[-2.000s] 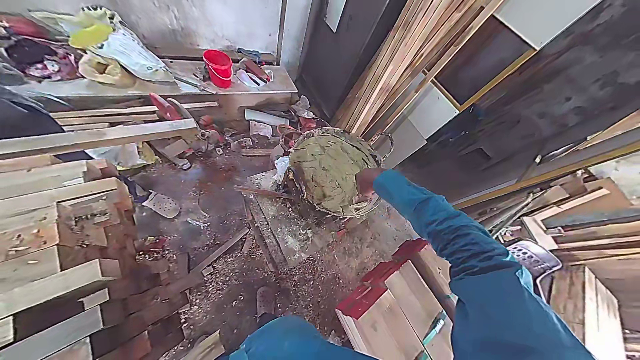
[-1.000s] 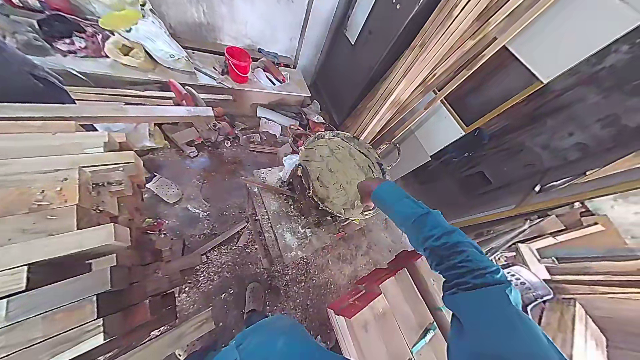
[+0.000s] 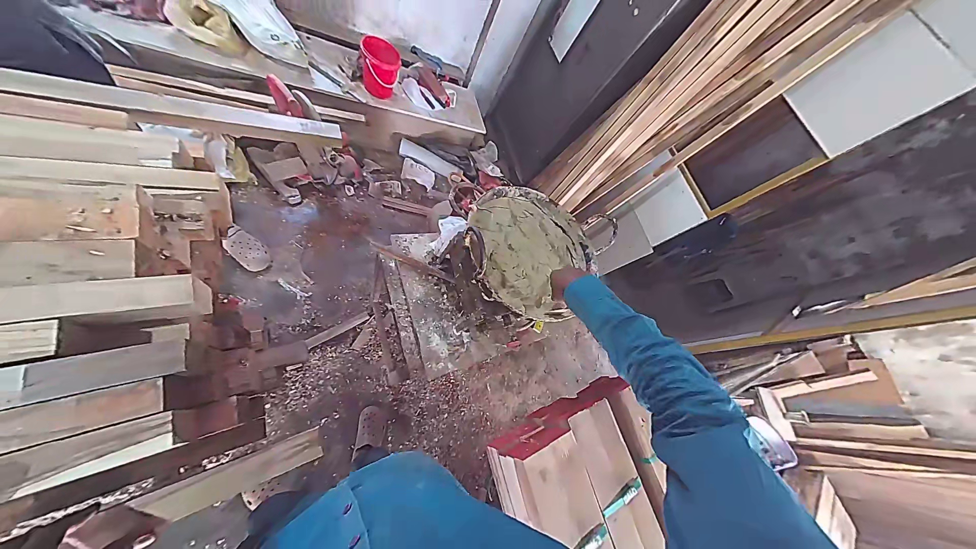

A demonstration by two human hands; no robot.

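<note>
My right hand [image 3: 566,284], at the end of a blue sleeve, is on the lower right part of a round, wide pan [image 3: 479,263] filled with a greenish-tan, paste-like mass [image 3: 526,240]. The fingers are blurred and partly hidden, so whether they press into the mass or hold something cannot be told. A loop handle [image 3: 604,235] sticks out from the pan's right side. The pan stands low, over a dusty board [image 3: 435,335] on the floor. My left hand is not in view.
Stacked timber [image 3: 91,297] fills the left side. Red-ended planks [image 3: 564,457] lie bundled below my sleeve. Long wood strips [image 3: 686,99] lean behind the pan. A red bucket [image 3: 380,69] stands on a low ledge [image 3: 450,122]. Wood scraps and shavings [image 3: 335,381] litter the floor.
The right hand stays at the lower right of the pan in all frames. The view has shifted somewhat; nothing else has plainly moved.
</note>
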